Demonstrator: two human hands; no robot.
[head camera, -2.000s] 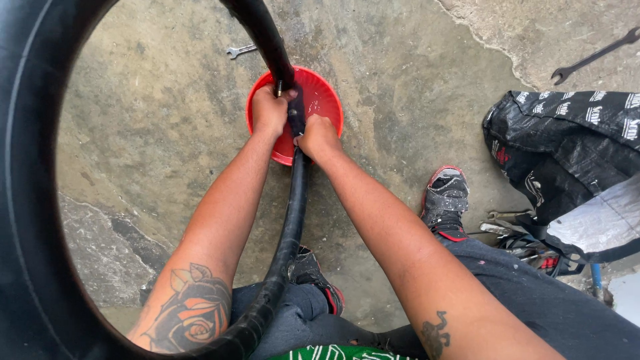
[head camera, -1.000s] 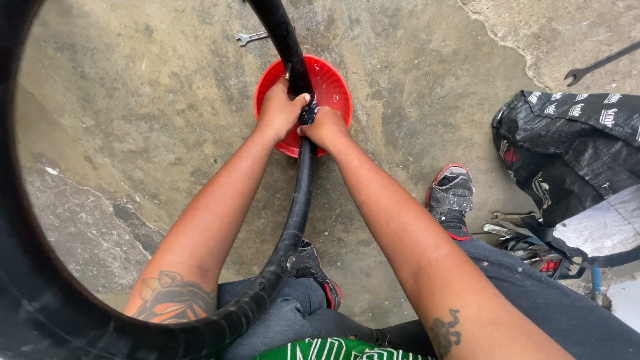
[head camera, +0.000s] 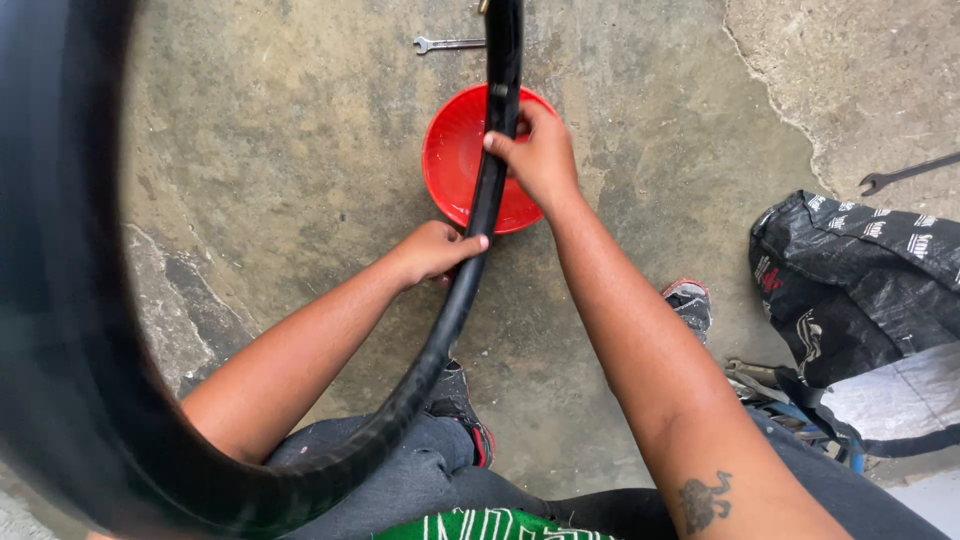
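Note:
A black rubber inner tube (head camera: 448, 315) curves from the top of the view down over the lap and up the left side, where it looms large near the camera. My left hand (head camera: 442, 253) grips it just below the rim of a red plastic basin (head camera: 455, 169), thumb on top. Higher up, over the basin, my right hand (head camera: 536, 154) is closed around the tube from the right side. Some liquid appears to lie in the basin. A brass-coloured valve stem (head camera: 483, 6) shows on the tube at the top edge.
On the concrete floor lie an open-end wrench (head camera: 450, 45) beyond the basin and a darker wrench (head camera: 907, 174) at right. A black woven bag (head camera: 870, 270) with printing stands at right, with several tools (head camera: 754, 375) beside it. My shoes are on either side below the basin.
My hands were close together on the tube over the basin; now they are apart, the left one lower, outside the rim. The wetted tube section and valve have shifted upward.

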